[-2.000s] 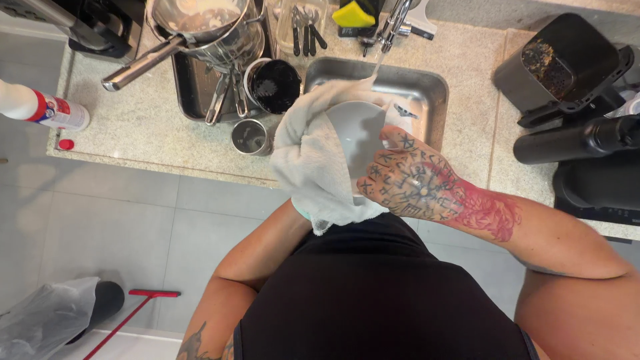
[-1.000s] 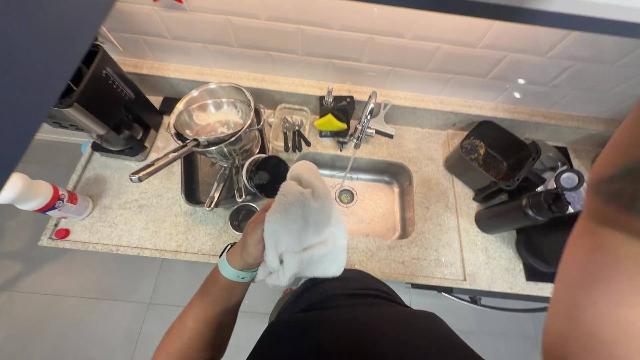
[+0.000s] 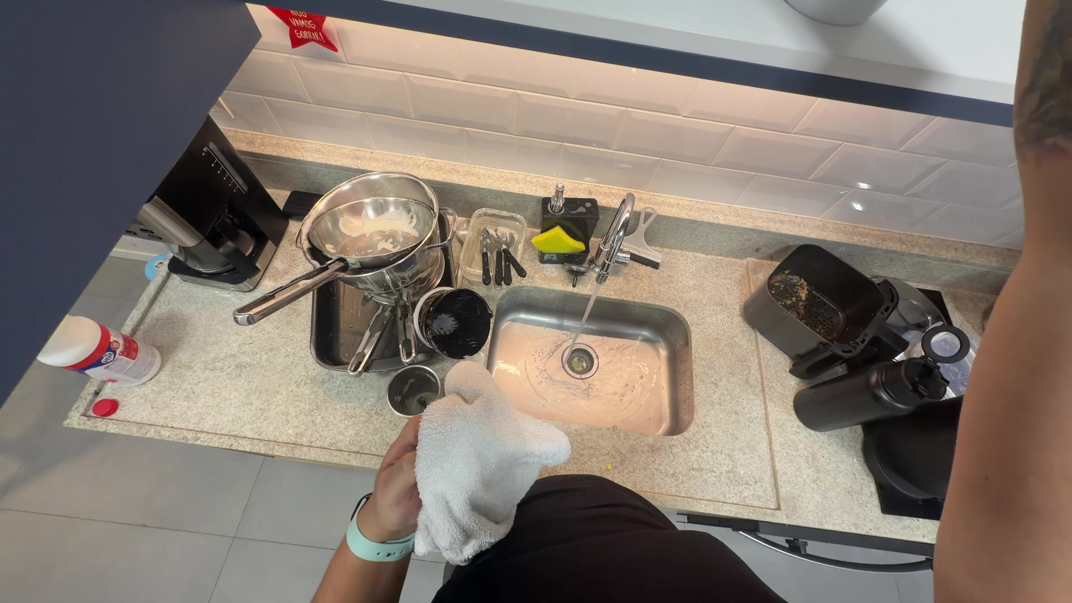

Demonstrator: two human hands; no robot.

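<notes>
My left hand, with a mint band at the wrist, grips a white terry towel in front of the sink's near left corner. The towel hangs bunched over the hand and hides most of the fingers. My right arm reaches upward along the right edge, and its hand is out of view. Water runs from the chrome faucet into the steel sink. A small metal cup stands just beyond the left hand, beside a dark-coated round container.
Stacked steel pans rest in a dark baking pan; a long handle points left. A glass dish holds cutlery. At right lie an air fryer basket and a black bottle. A white bottle stands left; a shelf overhangs.
My right hand, earlier at a white bowl wrapped in the towel, has left the view, its arm now raised at right. The bowl no longer shows. The view has tilted up toward the wall.
</notes>
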